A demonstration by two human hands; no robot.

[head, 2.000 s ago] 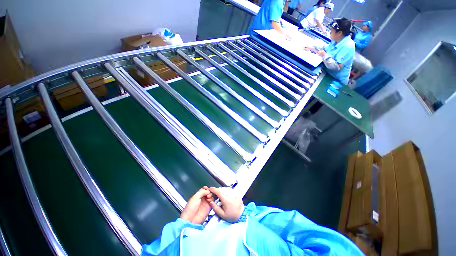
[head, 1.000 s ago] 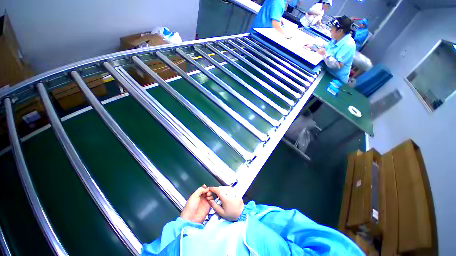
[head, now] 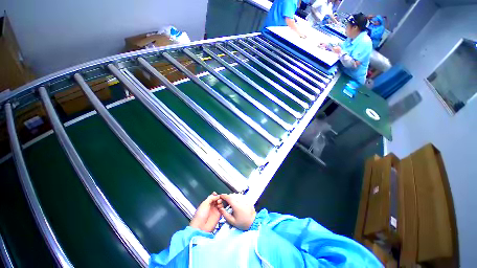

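Observation:
My left hand (head: 207, 212) and my right hand (head: 239, 211) are bare and held together low in the picture, at the near end of the conveyor side rail (head: 276, 157). Their fingers are curled and the fingertips touch. No object shows between them, but the inner fingers are partly hidden, so I cannot tell whether something small is held. The roller conveyor (head: 180, 129) stretches ahead with widely spaced metal tubes.
Two people in blue, one at the left (head: 283, 14) and one at the right (head: 358, 49), lean over a white panel (head: 303, 44) at the conveyor's far end. A green table (head: 361, 107) holds a tape roll (head: 372, 114) and blue film pieces (head: 351, 88). Tall cartons (head: 418, 204) stand right.
The far workers' arms and heads have shifted slightly around the panel. The view has tilted a little. My hands stay together in the same place.

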